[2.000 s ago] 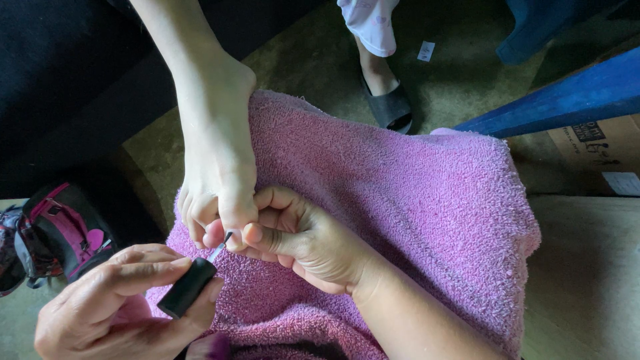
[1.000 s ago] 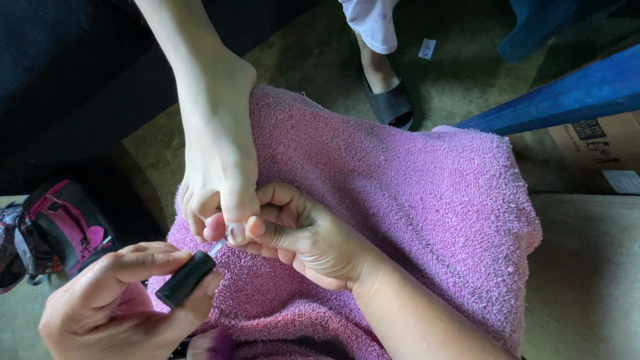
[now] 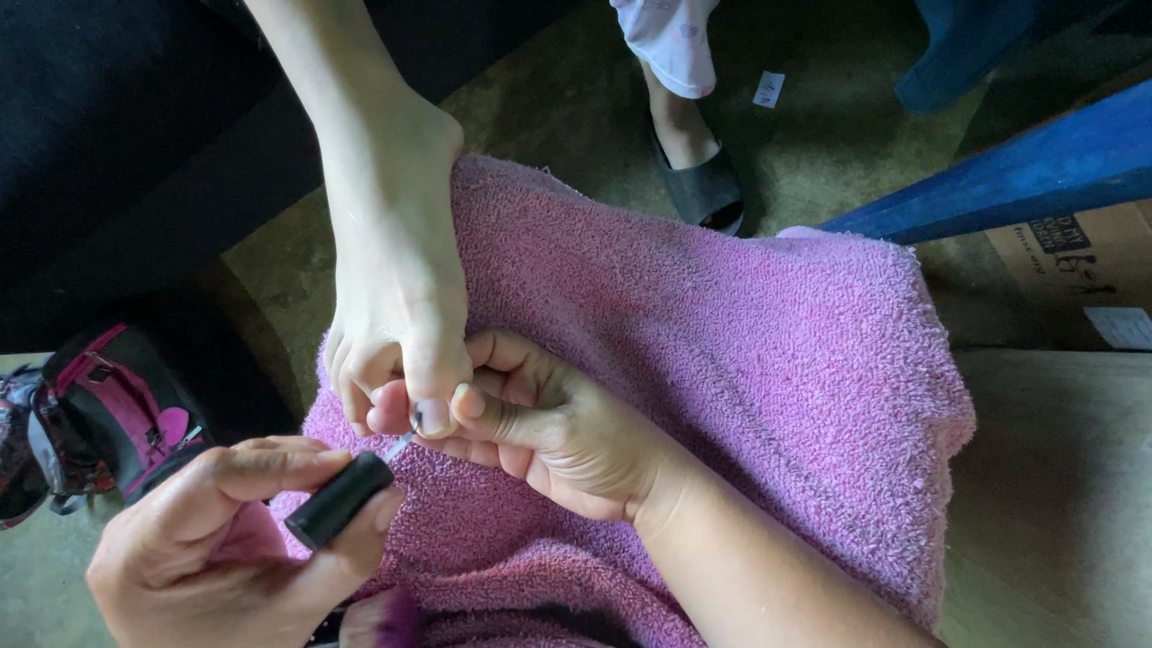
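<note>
My left hand [image 3: 243, 531], at lower left, pinches a nail polish brush by its black cap [image 3: 339, 500]. The thin brush [image 3: 402, 443] points up and right, its tip at the left edge of the big toenail [image 3: 436, 418] of another person's bare foot [image 3: 396, 243]. From the right, my right hand [image 3: 540, 418] grips that big toe, thumb against its side and fingers behind and under it. The toes rest over a pink-purple terry towel [image 3: 720, 360]. Below the cap, a blurred purple thing [image 3: 396, 619] is partly cut off by the frame's bottom edge.
A black and pink bag [image 3: 117, 405] lies at left. Beyond the towel are a foot in a black slide sandal [image 3: 702, 189] and a small paper [image 3: 769, 90] on the floor. A blue beam-like piece [image 3: 1008, 175] and a cardboard box [image 3: 1089, 261] stand at right.
The brush tip has moved slightly up and right, from just beside the big toe to the left edge of its nail. My right hand keeps its grip on the toe.
</note>
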